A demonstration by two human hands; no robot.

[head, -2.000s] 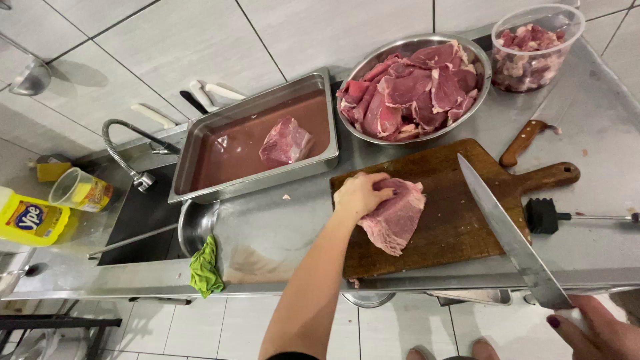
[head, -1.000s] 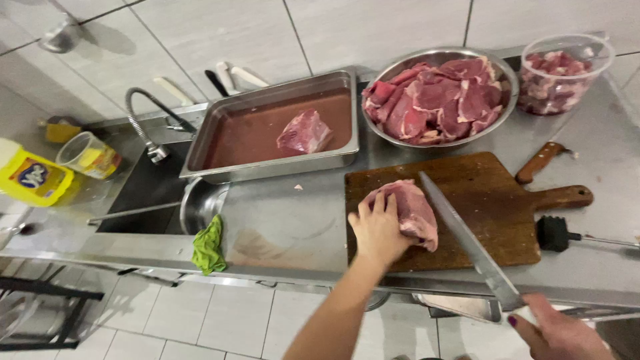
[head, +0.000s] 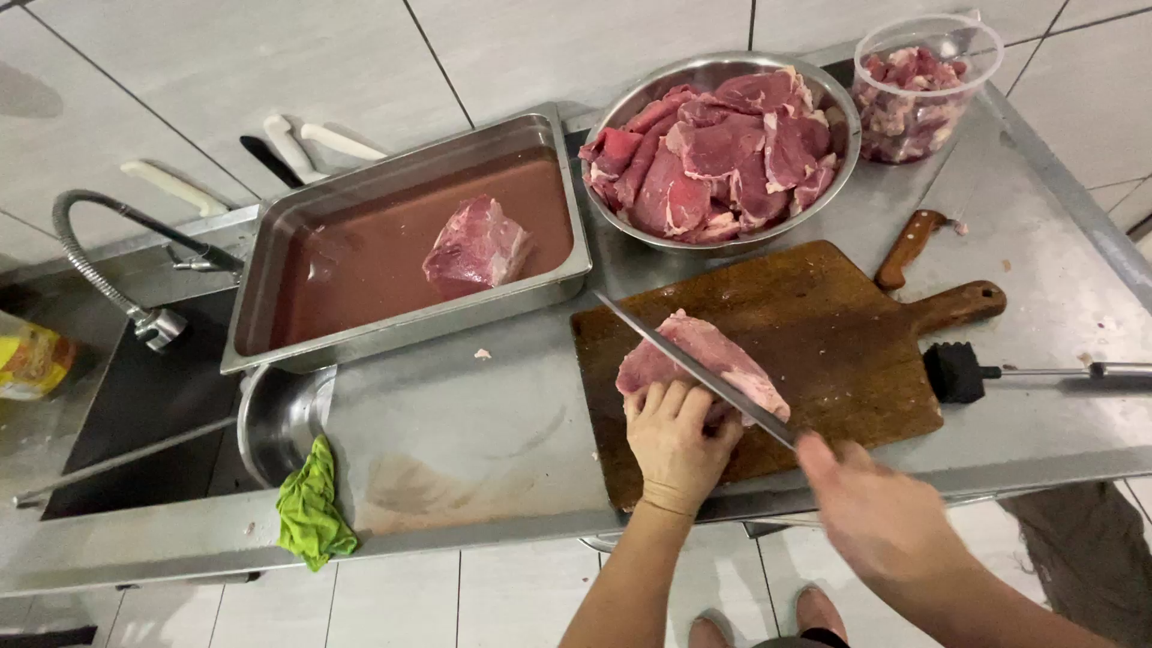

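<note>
On a wooden cutting board (head: pixel 846 360) lies a piece of raw meat (head: pixel 693 346). My left hand (head: pixel 679 441) presses on its near side with curled fingers. My right hand (head: pixel 873 504) grips a long kitchen knife (head: pixel 697 367), whose blade lies slantwise across the top of the meat, close to my left fingertips. The knife's handle is hidden in my fist. Behind the board stands a steel bowl (head: pixel 720 241) heaped with raw meat slices (head: pixel 729 148). To the left, a steel pan (head: pixel 405 328) holds reddish liquid and one meat chunk (head: pixel 477 247).
A small wooden-handled knife (head: pixel 909 247) and a black-headed meat mallet (head: pixel 958 372) lie right of the board. A clear tub of meat pieces (head: pixel 913 117) stands behind. At left are a sink (head: pixel 144 423), a faucet (head: pixel 162 326) and a green cloth (head: pixel 310 513).
The knife has moved from the board's right side onto the meat. My left hand has shifted to the meat's near edge, and the meat lies turned differently.
</note>
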